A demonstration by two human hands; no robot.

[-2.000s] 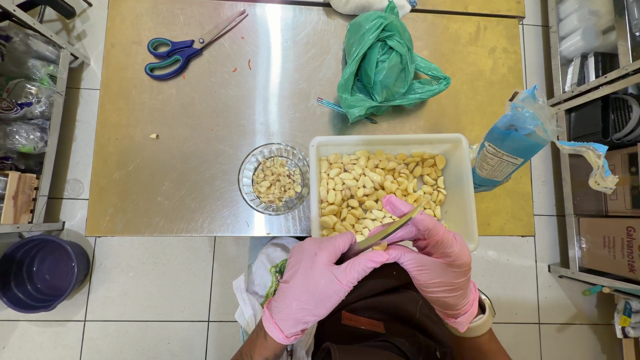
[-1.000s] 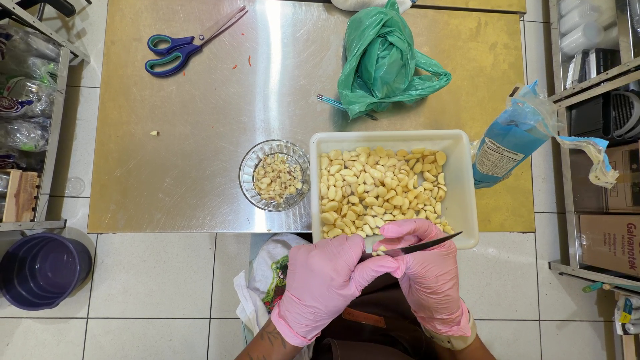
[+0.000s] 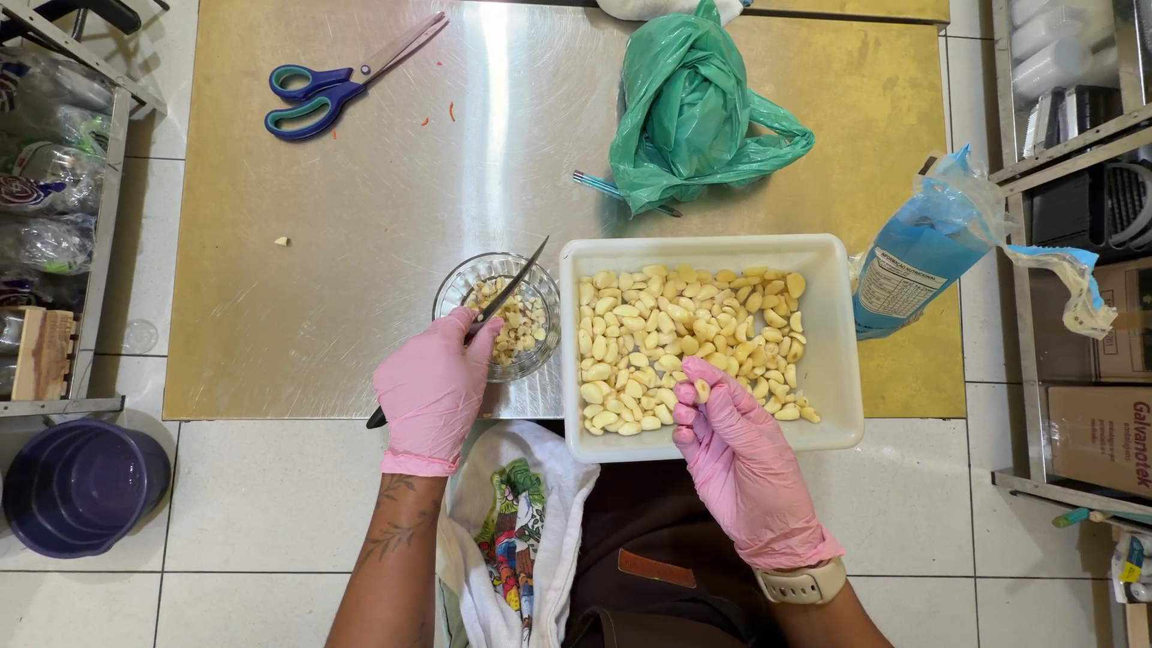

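Observation:
My left hand (image 3: 434, 389), in a pink glove, holds a knife (image 3: 511, 290) with a dark handle; its blade slants over a glass bowl (image 3: 439, 304) of small pale cut pieces (image 3: 524, 331). In my right hand (image 3: 742, 459), also gloved in pink, a peeled garlic clove (image 3: 702, 390) is pinched between the fingertips. That hand is over the near edge of a white plastic tub (image 3: 837, 360), which holds many peeled garlic cloves (image 3: 648, 315). The bowl stands just left of the tub on the metal table.
Blue-handled scissors (image 3: 335, 94) lie at the back left. A green plastic bag (image 3: 688, 108) and a pen (image 3: 601, 185) are behind the tub. An opened blue packet (image 3: 918, 261) stands to its right. A cloth (image 3: 513, 522) hangs at the front edge; a purple bucket (image 3: 85, 486) is lower left.
My hands have moved apart. The left one has carried the knife leftward to the glass bowl, while the right one stays at the tub with a clove.

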